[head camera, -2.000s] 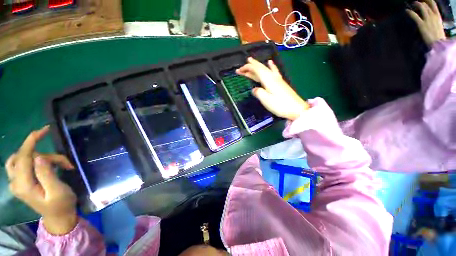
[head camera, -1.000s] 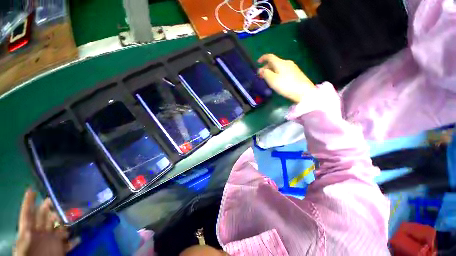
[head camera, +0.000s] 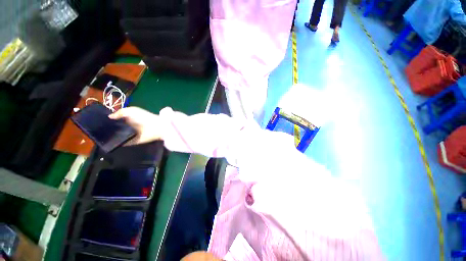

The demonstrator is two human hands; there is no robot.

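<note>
My right hand (head camera: 139, 125) holds a dark smartphone (head camera: 102, 126) by its edge, raised and tilted above the far end of the black phone tray (head camera: 159, 176). The phone's screen looks dark. Two more smartphones lie in the tray's slots, one (head camera: 122, 182) and another (head camera: 111, 227), each with a small red spot near its lower edge. Part of a further phone shows at the picture's bottom edge. My left hand is not in view.
White wired earphones (head camera: 113, 97) lie on a brown board (head camera: 74, 140) behind the held phone. Black trays (head camera: 163, 30) are stacked at the top. Another pink-sleeved person (head camera: 250, 41) is alongside. A blue-framed stool (head camera: 294, 122) and red containers (head camera: 432, 70) stand on the blue floor.
The view has swung to the right. My right hand has taken hold of a phone and raised it from the tray. My left hand has gone out of view.
</note>
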